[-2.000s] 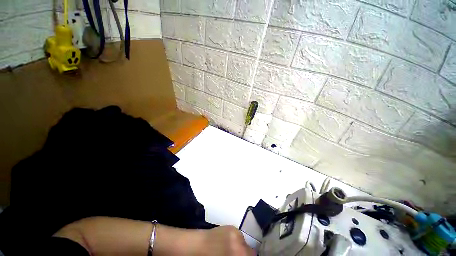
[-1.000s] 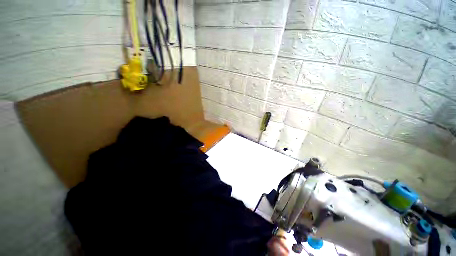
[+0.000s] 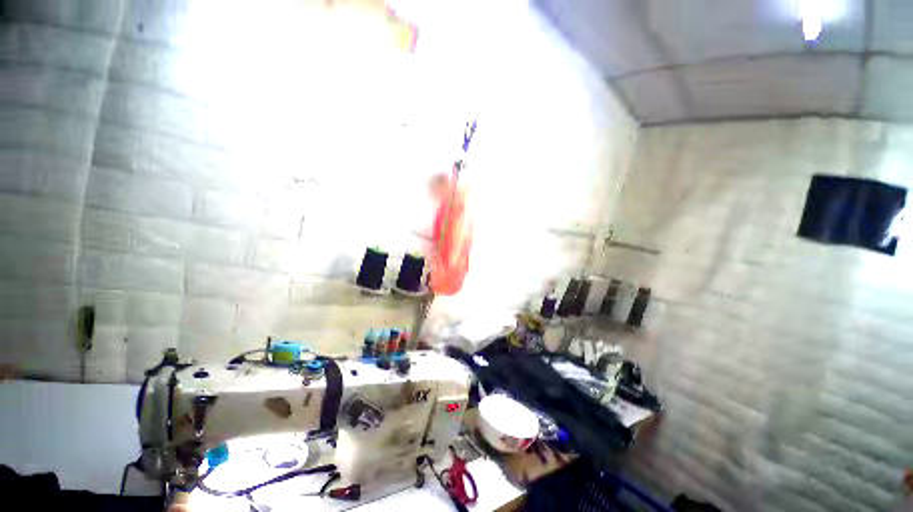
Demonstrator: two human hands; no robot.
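Observation:
The white sewing machine (image 3: 380,420) stands at the lower left, its needle end lit. Black cloth (image 3: 50,497) shows only as a strip at the lower left corner. A small fingertip-like patch, seemingly of my left hand (image 3: 178,500), shows below the needle end, cut off by the bottom edge; its grip is hidden. My right hand cannot be made out. A short tool with a dark red handle (image 3: 345,492) lies on the white table under the arm.
Red-handled scissors (image 3: 461,482) and a white bowl (image 3: 508,422) are right of the machine. Dark cloth (image 3: 551,390) lies behind. Two black thread cones (image 3: 372,269) sit on the wall shelf. A screwdriver (image 3: 86,327) stands against the wall. A small skin-coloured patch at the right edge is unclear.
The view has swung right and up. The machine now shows at the lower left, and the cloth heap has mostly left the picture. The forearm seen earlier is out of view.

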